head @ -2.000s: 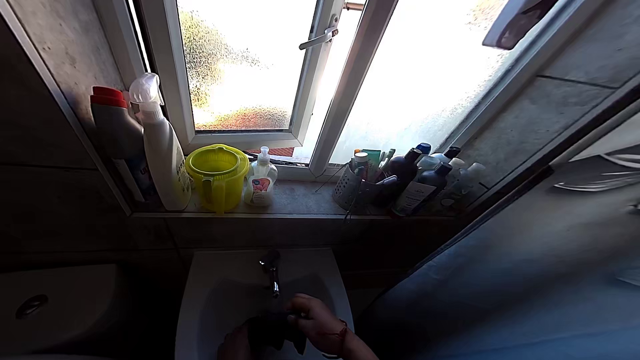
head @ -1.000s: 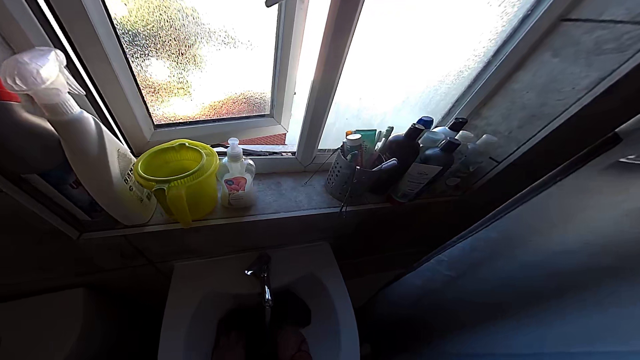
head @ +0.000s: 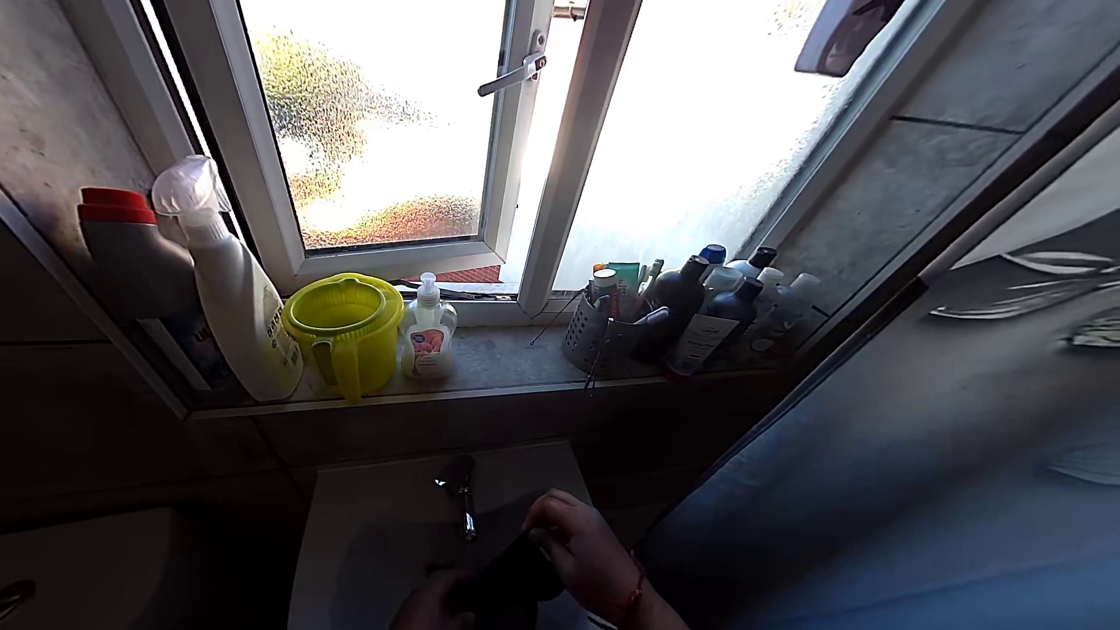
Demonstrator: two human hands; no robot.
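Observation:
Over the white washbasin (head: 332, 499), my right hand (head: 582, 547) pinches the upper edge of a dark, limp item (head: 516, 573), which looks like wet cloth. A red band circles the right wrist. Lower and to its left, my left hand (head: 433, 604) grips the same item in deep shadow; its fingers are hard to make out. The chrome tap (head: 464, 499) stands at the back of the basin, just above the item. How far the item reaches down is hidden in the dark.
The windowsill holds a white spray bottle (head: 245, 306), a yellow plastic jug (head: 346, 332), a soap dispenser (head: 429, 337), a perforated metal holder (head: 604, 337) and several toiletry bottles (head: 713, 324). A shower curtain (head: 919, 455) hangs at right. The window (head: 376, 131) is ajar.
A second ago both hands were low in the basin beneath the tap; the right hand is now raised at the basin's right side with the dark item. The view has shifted.

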